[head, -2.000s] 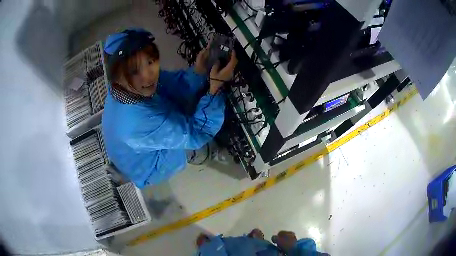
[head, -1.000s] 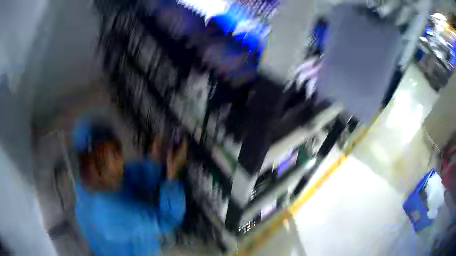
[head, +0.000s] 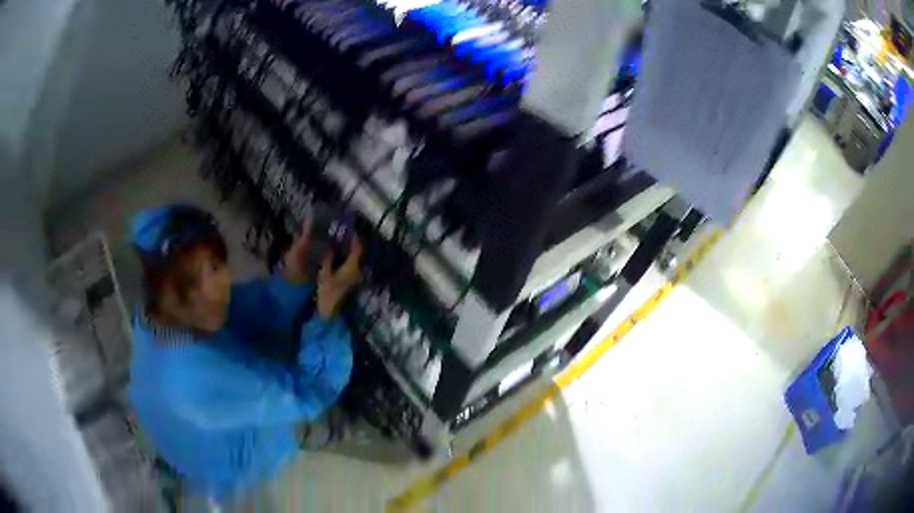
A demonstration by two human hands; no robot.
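Note:
Neither of my hands is in the picture. Nearest in front of me stands a multi-tier rack (head: 482, 333) with black and white posts. A row of phones (head: 441, 75) stands on edge on its upper shelf, some glowing blue. Dark cables hang along its long side. A lit blue screen (head: 556, 292) shows on a lower tier at the rack's end. A grey-white sheet (head: 707, 110) hangs at the rack's upper end; its text cannot be read.
A person in a blue smock (head: 225, 386) crouches left of the rack, holding a dark device (head: 334, 229). Pale slotted boxes (head: 90, 301) stand by the wall. Yellow tape (head: 601, 351) crosses the floor. A blue bin (head: 827, 391) with something white inside lies at right.
My view has swung up and to the right, so the person and rack sit further left and the upper phone row shows. My hands, seen at the bottom edge two seconds ago, are out of view.

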